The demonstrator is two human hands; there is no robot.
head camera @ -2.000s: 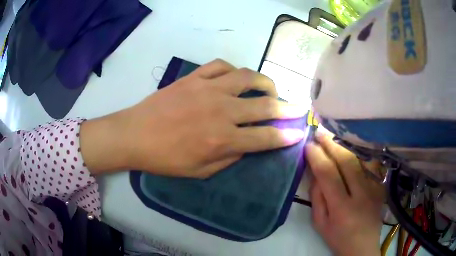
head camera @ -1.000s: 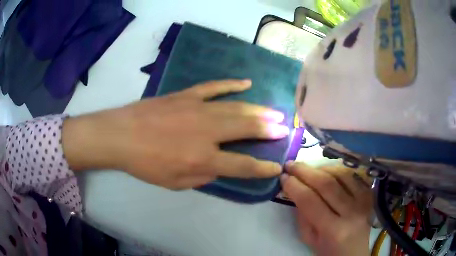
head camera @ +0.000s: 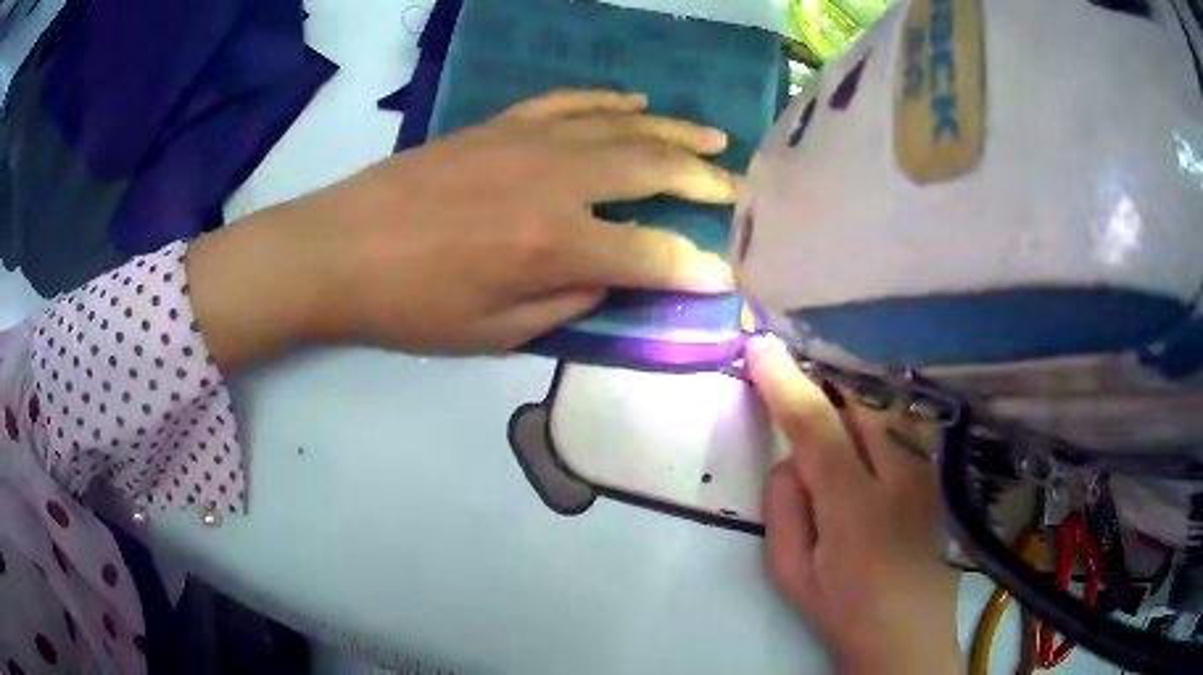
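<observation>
The teal template lies on the navy cloth, which shows as a rim along its near edge and at its left side. My left hand lies flat on the template with fingers spread, pressing it down. My right hand is at the near right corner of the cloth, its index fingertip touching the edge beside the needle area. Bright violet-white light hides the needle and presser foot. The sewing machine head covers the right end of the template.
The pale machine bed with its dark rim and rounded tab shows in front of the cloth. Navy and grey cut pieces lie upper left. Orange-handled and red-handled snips are lower right. A lime-green bottle stands behind.
The template and cloth have turned and moved away from me, uncovering the near part of the machine bed. My left hand has moved up with them. My right index finger now extends to the cloth edge.
</observation>
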